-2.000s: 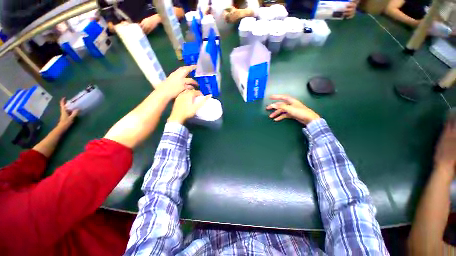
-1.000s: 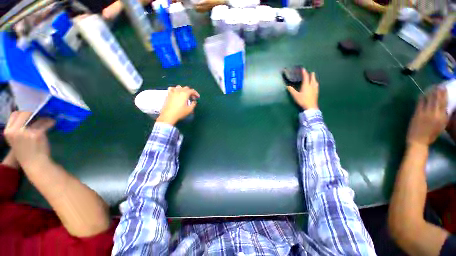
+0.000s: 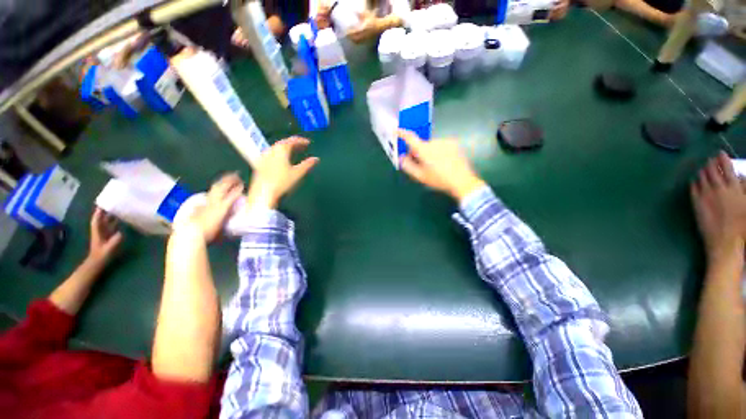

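An open retail box (image 3: 414,119), white with a blue panel and raised flaps, stands on the dark green table in front of me. My right hand (image 3: 438,164) is at the box's lower right side, fingers on or against its blue panel; a firm grip cannot be made out. My left hand (image 3: 280,170) is left of the box, above the table, fingers apart and empty. A white-topped unit (image 3: 237,214) lies just beyond my left wrist, partly hidden, with a neighbour's hand at it.
A neighbour in red holds an open box (image 3: 139,196) at left. White power strips (image 3: 219,102) slant behind. Blue-white boxes (image 3: 307,100) and several white-topped units (image 3: 438,49) stand at the far side. Black pucks (image 3: 520,135) lie right. Another person's hand (image 3: 721,200) is far right.
My left hand has let go of the white-topped unit. My right hand has moved left from the black puck to the open box. The neighbour's hand has reached in to the unit.
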